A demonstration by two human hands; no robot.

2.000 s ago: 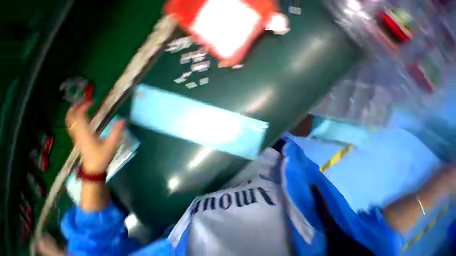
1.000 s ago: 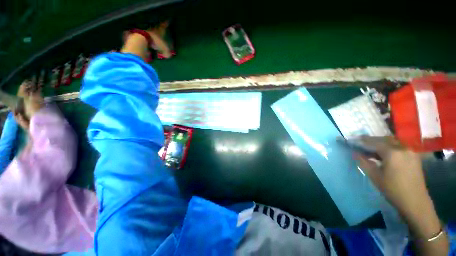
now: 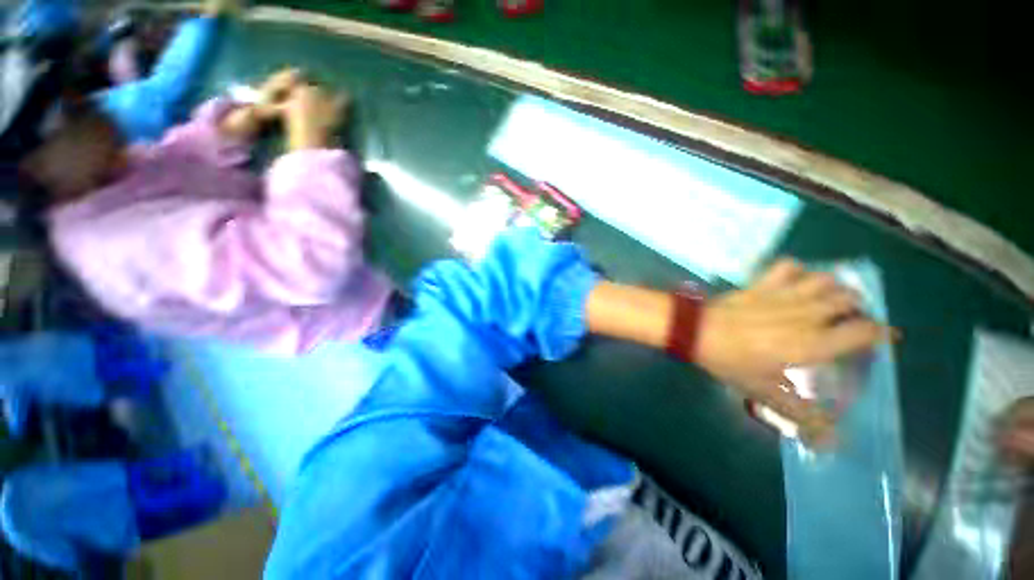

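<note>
My left hand (image 3: pixel 788 340), with a red wrist band, is curled over a phone unit (image 3: pixel 774 419). Only part of the unit's reddish rim and a shiny part show under the fingers. The hand is above a light-blue liner strip (image 3: pixel 845 499). My right hand (image 3: pixel 1017 433) is blurred and cut off by the right edge, over a whitish parts sheet (image 3: pixel 981 465); what its fingers hold cannot be told. Two open red-rimmed units (image 3: pixel 550 207) lie side by side beyond my left sleeve, partly hidden. The picture is blurred.
A wide light-blue stock sheet (image 3: pixel 652 187) lies along the pale worn edge (image 3: pixel 794 170). Behind it, the green conveyor carries a red-rimmed unit (image 3: pixel 773 45) and others at the top. A person in pink sleeves (image 3: pixel 318 204) works at the left, others beyond.
The view has swung left. My left hand has come back from the conveyor to the blue strip with a unit in it. My right hand now shows only at the right edge.
</note>
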